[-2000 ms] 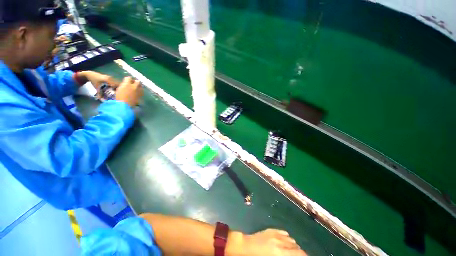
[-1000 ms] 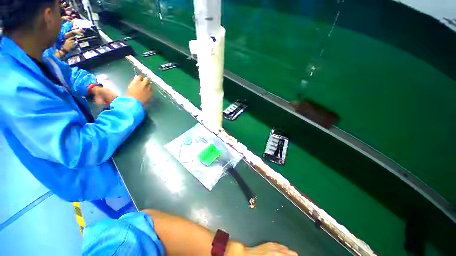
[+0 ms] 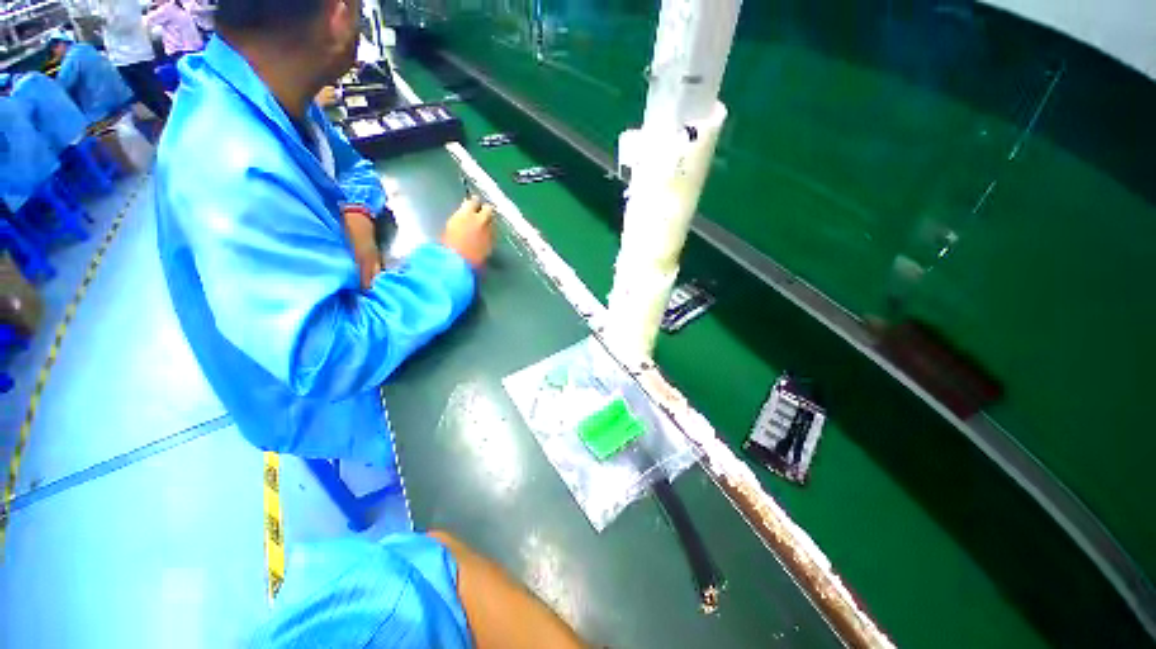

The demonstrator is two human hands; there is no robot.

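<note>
A clear plastic bag (image 3: 565, 463) lies flat on the dark-green bench (image 3: 475, 342), with a bright green rectangle (image 3: 610, 429) and a small pale green piece in it. A narrow black strip (image 3: 686, 538) with a small coppery end lies against the bag's near right side. My left forearm shows at the bottom edge, in a blue sleeve; the hand itself is cut off by the frame. My right hand is not in view.
Half-assembled phones (image 3: 786, 429) lie on the green belt (image 3: 875, 507) beyond the worn bench edge (image 3: 773, 520). A wrapped white post (image 3: 666, 216) stands at that edge. A person in a blue smock (image 3: 273, 241) sits at the left, near a black tray (image 3: 403, 131).
The view has swung left, so bench, bag and post appear further right. My left hand and its dark red wristband have gone out of the bottom of the picture.
</note>
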